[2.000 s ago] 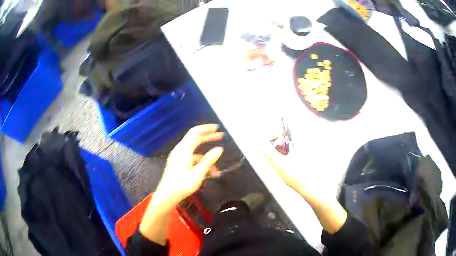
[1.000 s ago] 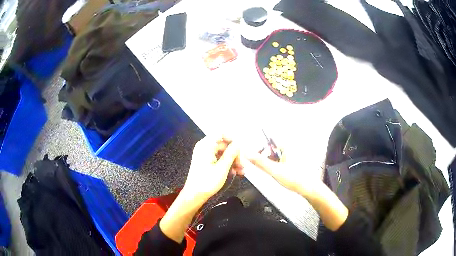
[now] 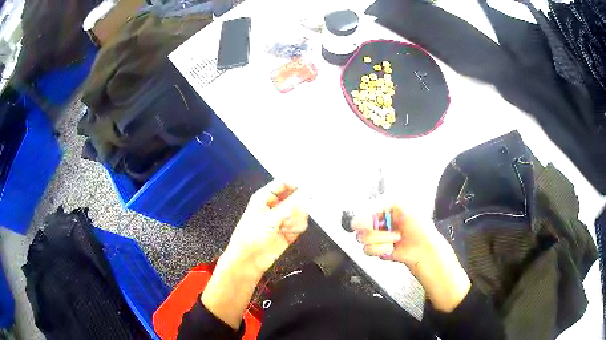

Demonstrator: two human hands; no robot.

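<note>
My left hand is over the table's near-left edge, its fingers curled with the tips close together; any thread or needle there is too small to see. My right hand is to its right, closed around small snips whose blades point away from me. The hands are apart. Dark navy trousers lie bunched on the table at the right, with the pinstriped inner side and pale stitch lines showing. A round black tray with a dark red rim holds many gold buttons and a few thin slivers.
On the white table are a phone, a small red tin and a black-topped jar. Black garments lie at the far right. Blue bins of dark garments and a red stool or crate stand at the left.
My hands met near the table edge one second ago and are now apart. My right hand has moved right and lower, with the snips turned upright. The trousers and tray have not moved.
</note>
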